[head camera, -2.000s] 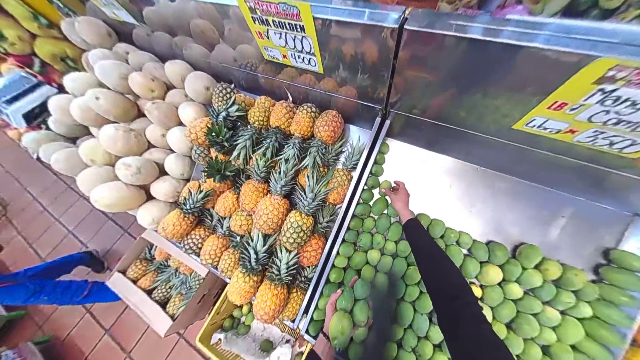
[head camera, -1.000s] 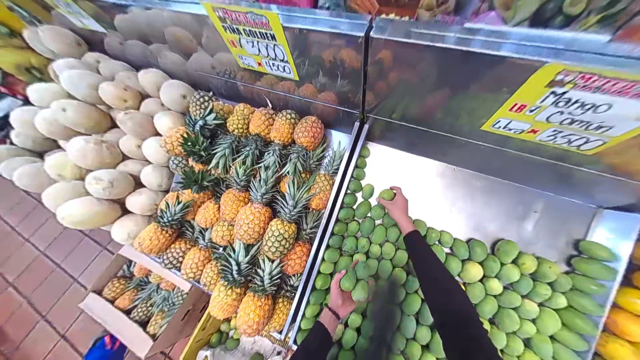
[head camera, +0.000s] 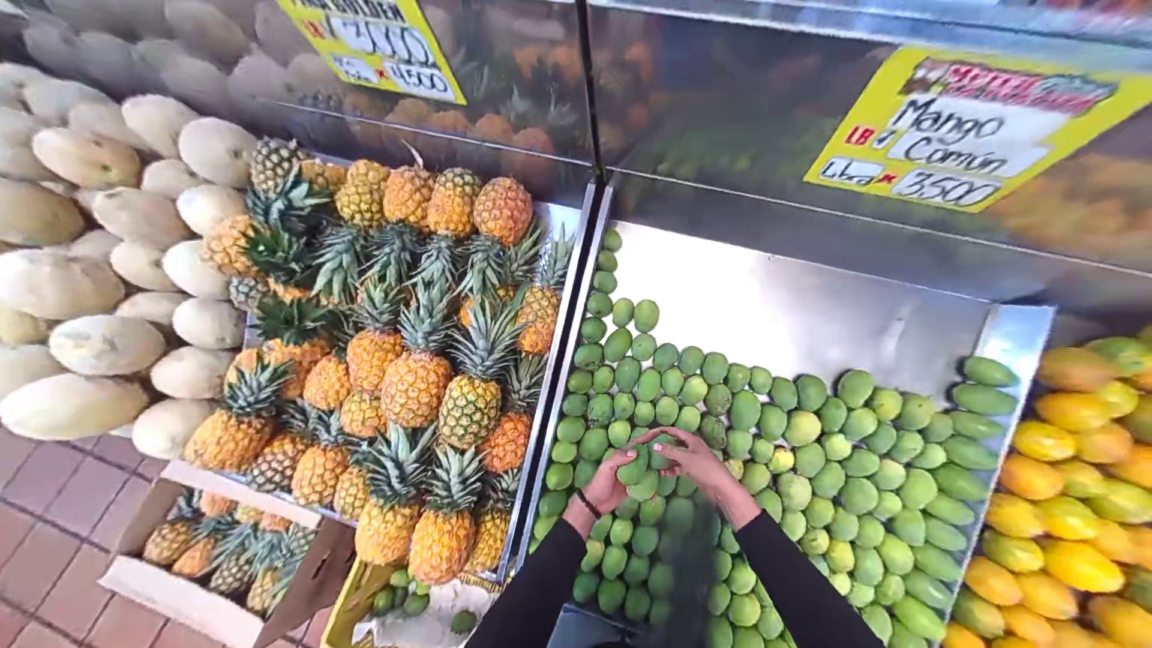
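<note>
Green mangoes [head camera: 796, 490] lie in rows in a metal display bin, low at the centre. Over them, my left hand [head camera: 607, 481], with a dark bracelet at the wrist, is closed around green mangoes [head camera: 635, 470]. My right hand [head camera: 691, 457] meets it from the right, its fingers around a mango at the top of the same small bunch. How many mangoes are between the hands I cannot tell. Both forearms wear black sleeves.
Pineapples [head camera: 416, 389] fill the bin on the left, beside pale melons [head camera: 106, 344]. A cardboard box of pineapples [head camera: 301, 576] and a yellow crate [head camera: 360, 589] stand below. Yellow-orange fruit [head camera: 1075, 549] lies at the right. Price signs [head camera: 967, 130] hang on the metal back panel.
My right hand has come down from the upper left part of the mangoes to meet my left hand. One second ago the hands were apart, each on mangoes.
</note>
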